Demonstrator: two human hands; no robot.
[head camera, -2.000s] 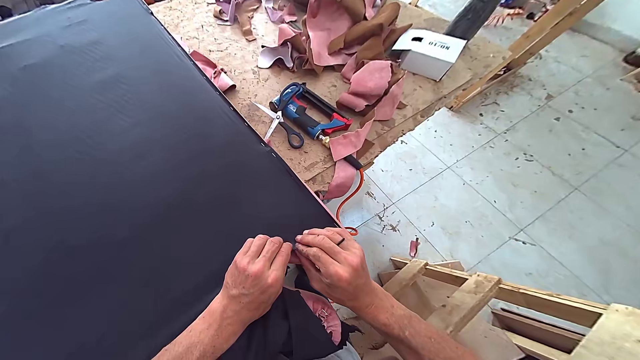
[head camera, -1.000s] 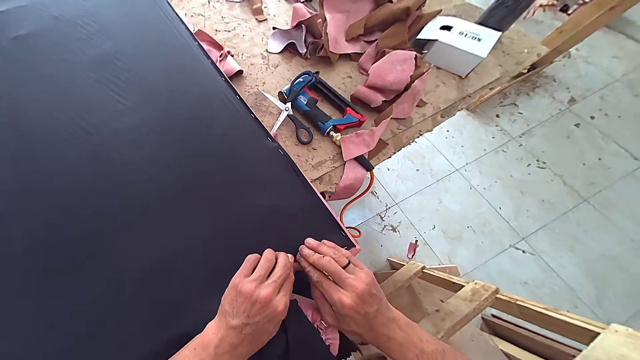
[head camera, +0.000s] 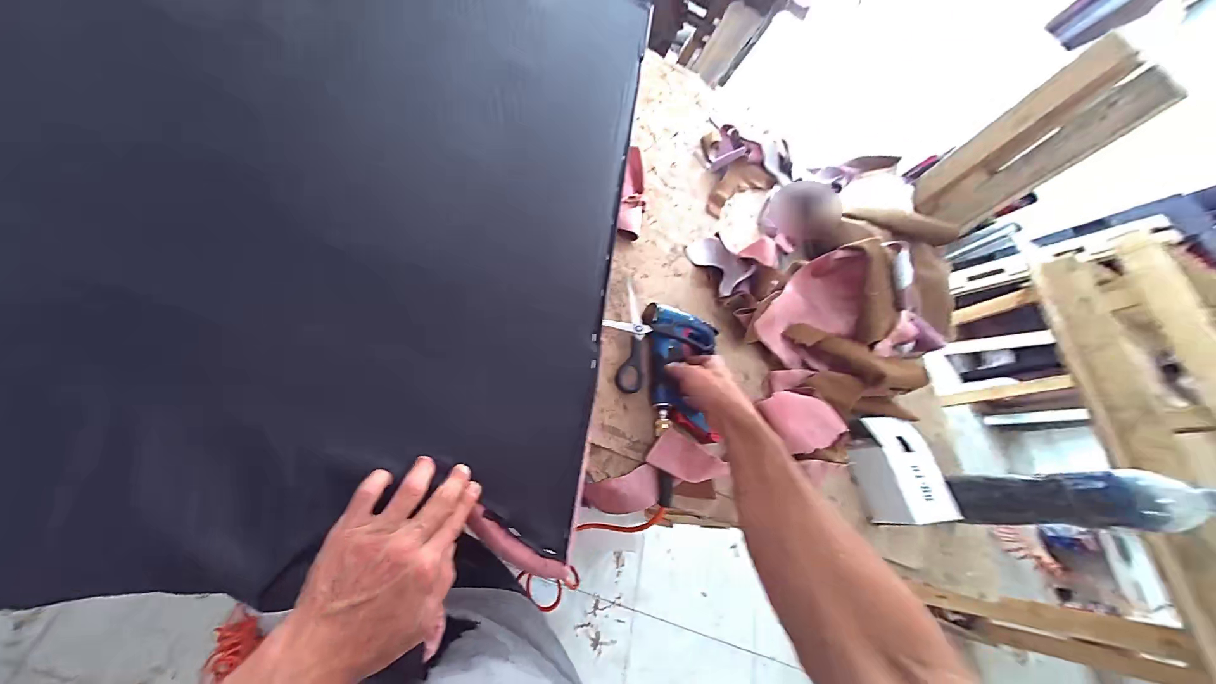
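Note:
My left hand (head camera: 399, 546) lies with its fingers spread on the near edge of the black fabric (head camera: 313, 266), beside a pink fabric edge (head camera: 518, 546). My right hand (head camera: 705, 388) reaches onto the blue and red pneumatic stapler (head camera: 679, 332), which rests on the board. Its fingers are at the tool's body, blurred, and whether they have closed around it is unclear. Scissors with dark handles (head camera: 630, 370) lie just left of the stapler, their blades open. An orange air hose (head camera: 622, 527) runs from the stapler's lower end.
Pink and brown fabric scraps (head camera: 826, 294) are heaped right of the stapler. A white box (head camera: 902, 475) and a plastic bottle (head camera: 1092, 499) are beyond my right forearm. Wooden pallet frames (head camera: 1111, 380) stand at the right. Orange coiled hose (head camera: 233, 646) shows at lower left.
My right hand has left the fabric's corner and moved up to the stapler. My left hand has opened and lies flatter at the edge. The view has swung strongly.

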